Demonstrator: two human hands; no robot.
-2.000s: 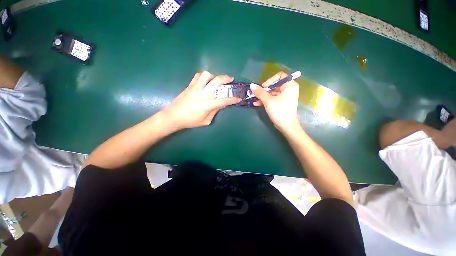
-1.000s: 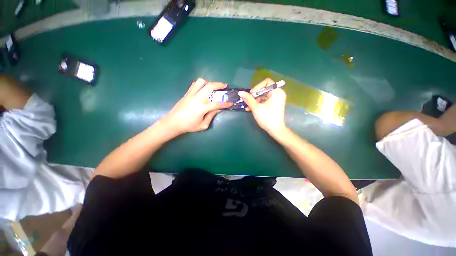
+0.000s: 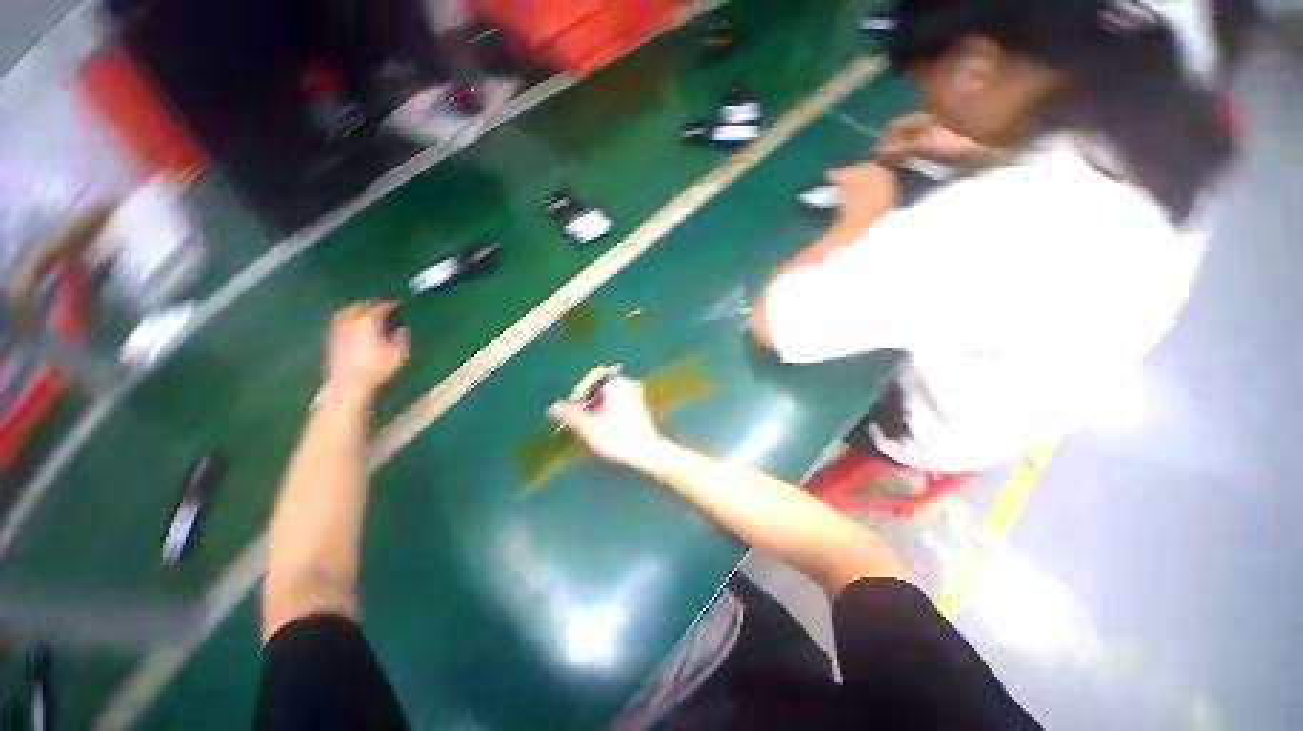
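Note:
My left hand (image 3: 366, 346) is stretched out over the green surface beyond the pale rail. A small dark part of what looks like a phone handset (image 3: 395, 320) shows at its fingers; the rest is hidden and blurred. My right hand (image 3: 610, 417) is over the near bench and holds a slim dark tool (image 3: 600, 383) between its fingers; its exact type is unclear. The amber tape sheet (image 3: 677, 389) lies under and on both sides of my right hand.
Handsets (image 3: 455, 267) lie beyond the rail (image 3: 536, 319), with others (image 3: 582, 220) farther right and left. Small amber scraps (image 3: 579, 323) lie near the rail. A person in white (image 3: 986, 271) works at the right. Red objects (image 3: 593, 29) stand at the far side.
The view has swung to the right and blurred. My left hand has left the middle and reached past the rail. My hands are now apart; the right still holds the tool.

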